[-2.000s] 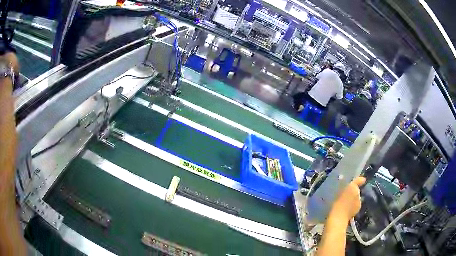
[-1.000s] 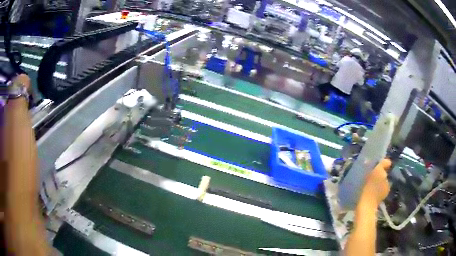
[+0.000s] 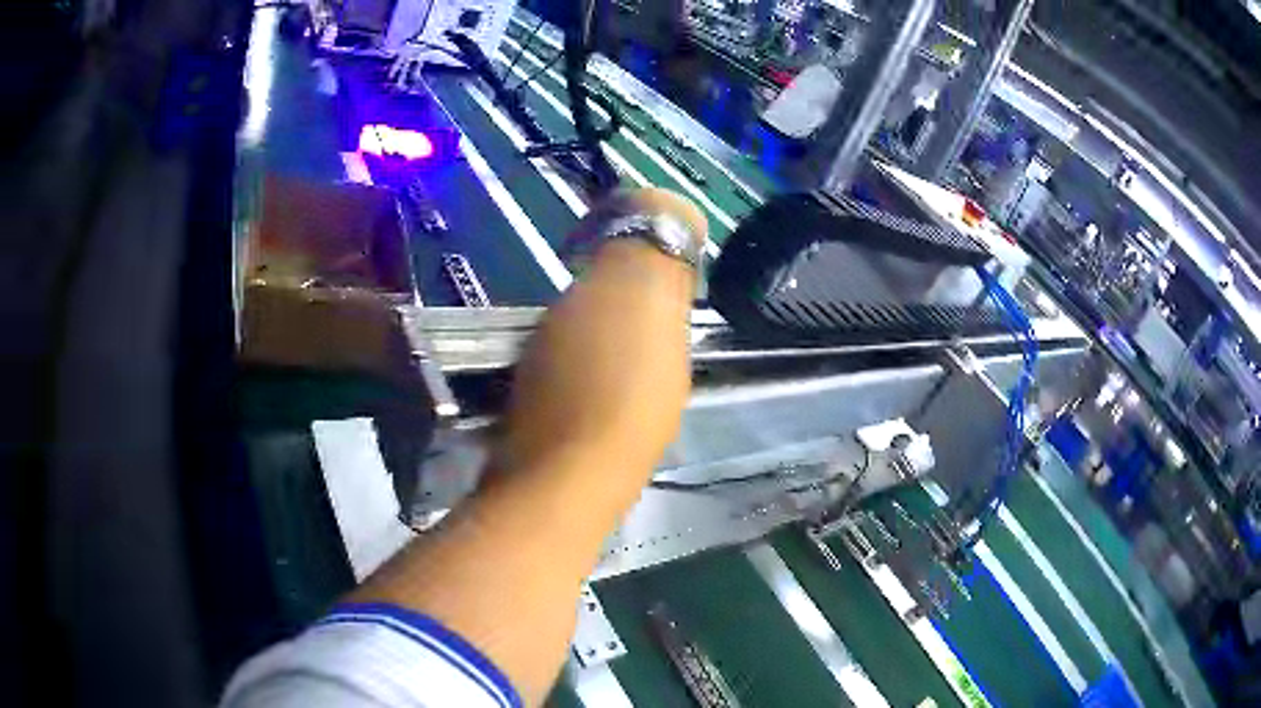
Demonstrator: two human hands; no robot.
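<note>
My left hand (image 3: 645, 208) is at upper centre, beyond the wristwatch, with my forearm stretched over the machine frame. The hand is foreshortened and blurred, close to dark cables (image 3: 588, 132); its fingers are hidden, so I cannot tell whether it holds anything. My right hand is out of the picture. One dark fixture bar (image 3: 696, 664) lies on the green belt at bottom centre. Another fixture bar (image 3: 465, 281) lies beyond the frame.
The metal gantry (image 3: 816, 401) crosses the middle, with a black cable chain (image 3: 774, 256) and blue tubing (image 3: 1021, 360). A purple-white light (image 3: 398, 141) glows upper left. A brown box-like part (image 3: 325, 256) stands left. The blue bin's edge (image 3: 1109, 687) shows lower right.
The view has swung left. My left arm now fills the centre instead of the left edge. My right hand has left the picture, and the blue bin is almost out of it.
</note>
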